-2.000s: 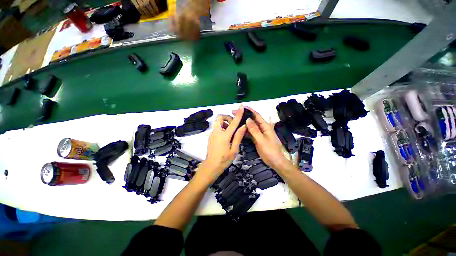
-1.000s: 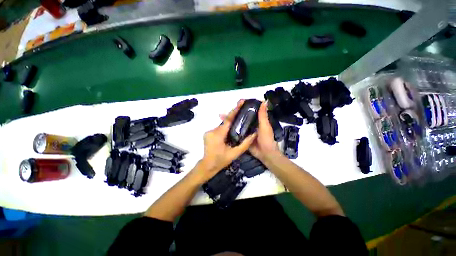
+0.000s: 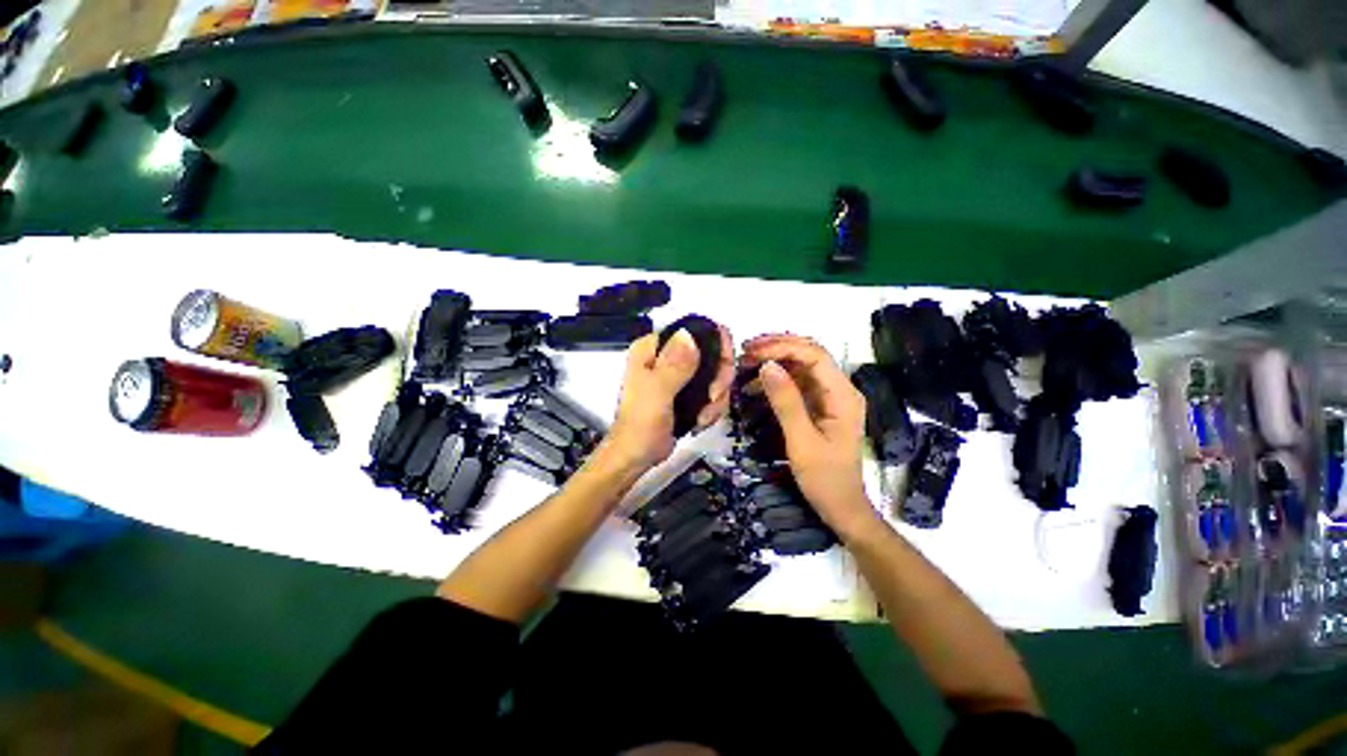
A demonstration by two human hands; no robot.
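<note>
My left hand (image 3: 650, 396) is closed around a smooth, rounded black unit (image 3: 694, 372), held upright above the bench. My right hand (image 3: 805, 414) is just right of it, fingers bent over dark parts (image 3: 756, 417); whether it grips one is hidden by the fingers. Narrow black housing covers (image 3: 687, 539) lie in a stack below my hands, and more covers (image 3: 429, 451) lie side by side to the left.
A red can (image 3: 189, 399) and a yellow-orange can (image 3: 237, 328) lie at left beside curved black parts (image 3: 337, 355). Bulkier black parts (image 3: 1086, 352) lie at right, near a clear blister tray (image 3: 1197, 620). Black units (image 3: 848, 226) sit on the green belt (image 3: 369, 192).
My hands have moved apart. The black unit, held between both hands before, is now in my left hand only. The view has shifted, so the bench and belt sit differently in the picture.
</note>
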